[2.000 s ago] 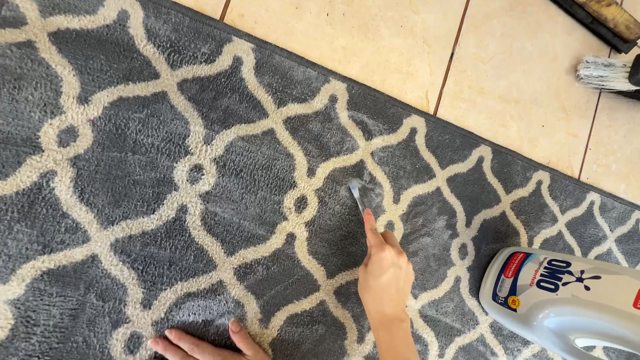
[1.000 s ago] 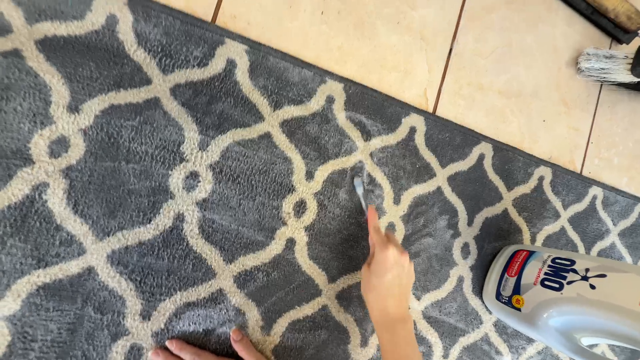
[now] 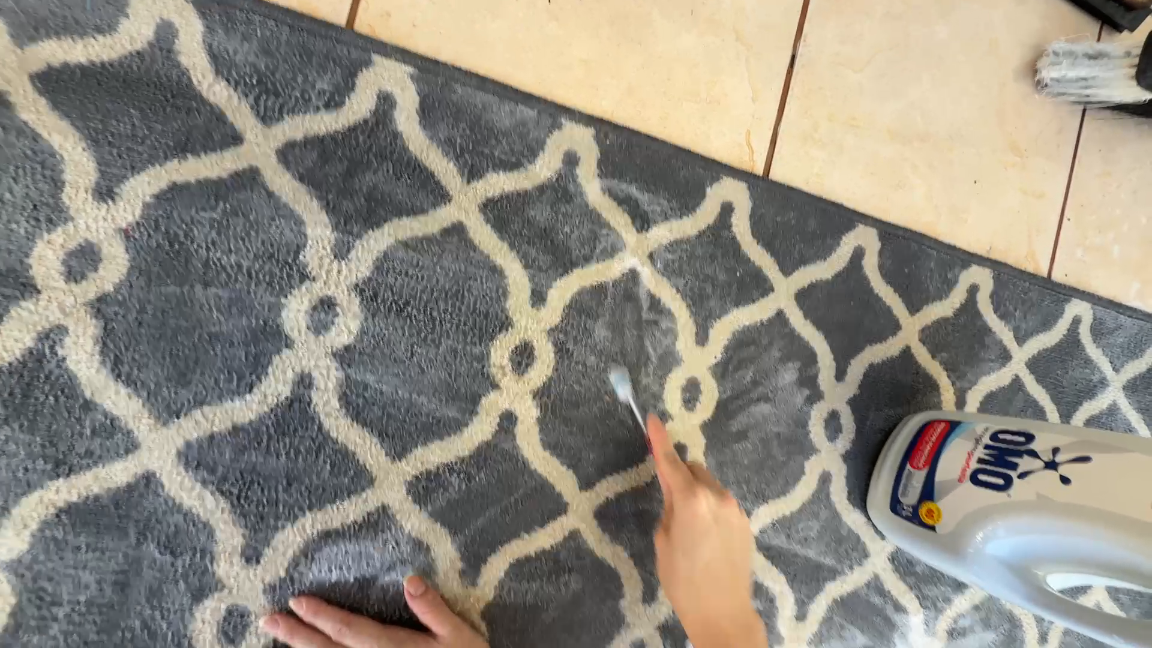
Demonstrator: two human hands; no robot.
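Observation:
My right hand (image 3: 706,540) grips a toothbrush (image 3: 621,385), its pale bristle head over the dark grey pile of a patterned rug (image 3: 414,333). Whether the bristles touch the pile cannot be told. At the bottom edge, my left hand (image 3: 378,621) rests on the rug with fingers spread, holding nothing. Whitish smears show on the rug around the toothbrush and right of it. An OMO detergent bottle (image 3: 1008,522) of white plastic lies on the rug to the right of my right hand.
Beige floor tiles (image 3: 927,126) with dark joints lie beyond the rug's dark bound edge. A brush with whitish bristles (image 3: 1089,72) is on the tiles at the top right, and part of a black object (image 3: 1111,13) shows above it.
The toothbrush in my right hand has moved a little toward the bottom of the view, away from the rug's far edge. My left hand stays on the rug.

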